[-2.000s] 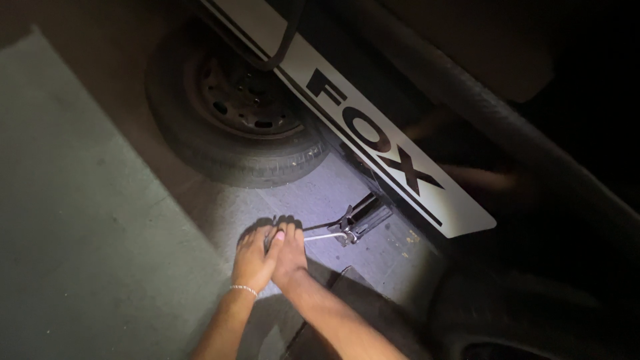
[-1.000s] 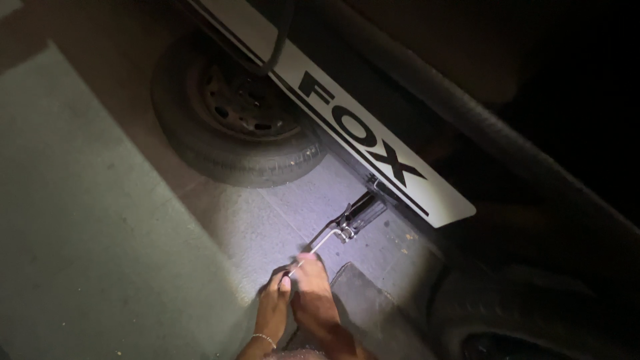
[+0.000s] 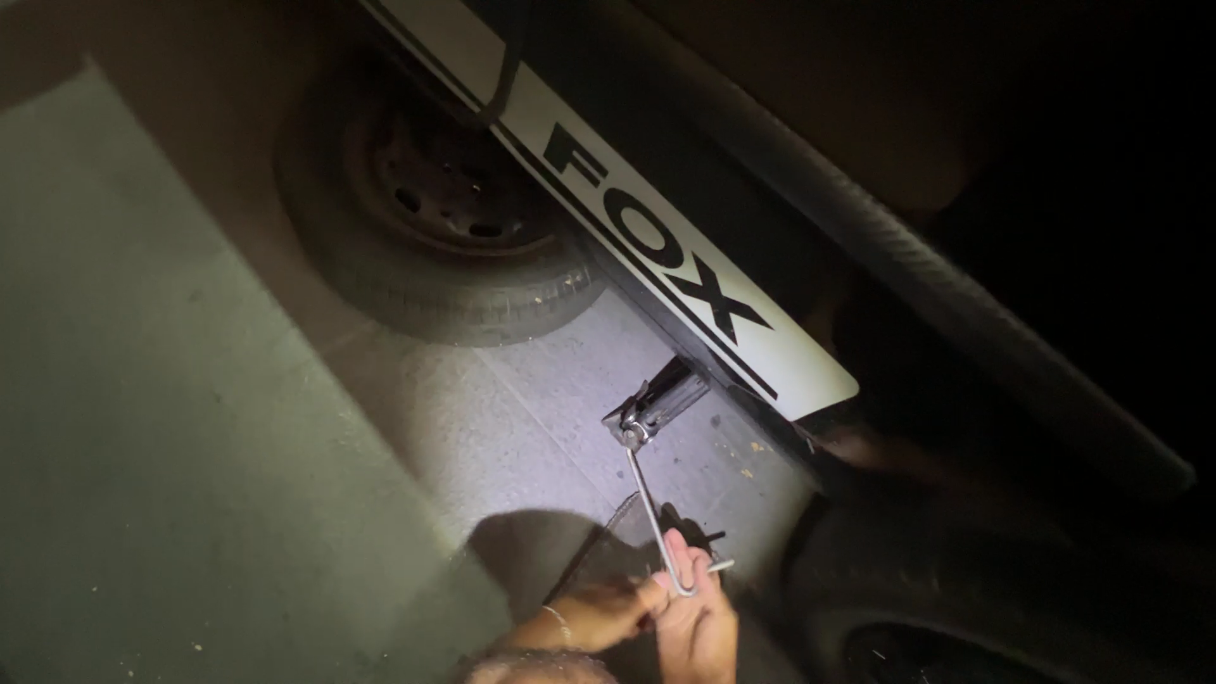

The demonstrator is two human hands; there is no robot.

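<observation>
A bent metal crank handle (image 3: 651, 513) runs down from the end of a dark metal car jack (image 3: 660, 404) that stands under the car's sill. At the handle's lower bend, my right hand (image 3: 696, 598) has its fingers around the rod, whose short end sticks out to the right. My left hand (image 3: 638, 603), with a thin bracelet at the wrist, is against the right hand and the bend; its fingertips are partly hidden, so its hold is unclear.
A loose wheel with a steel rim (image 3: 456, 313) lies partly beneath the car at the upper left. Above the jack runs the side sill with a white lettered strip (image 3: 807, 385). A car tire (image 3: 807, 579) is at the lower right. A flat dark thing (image 3: 608, 560) lies by my hands.
Both hands have swung with the crank handle from the left of the jack, past below it, to the lower right. The handle's short end now shows beyond the fingers.
</observation>
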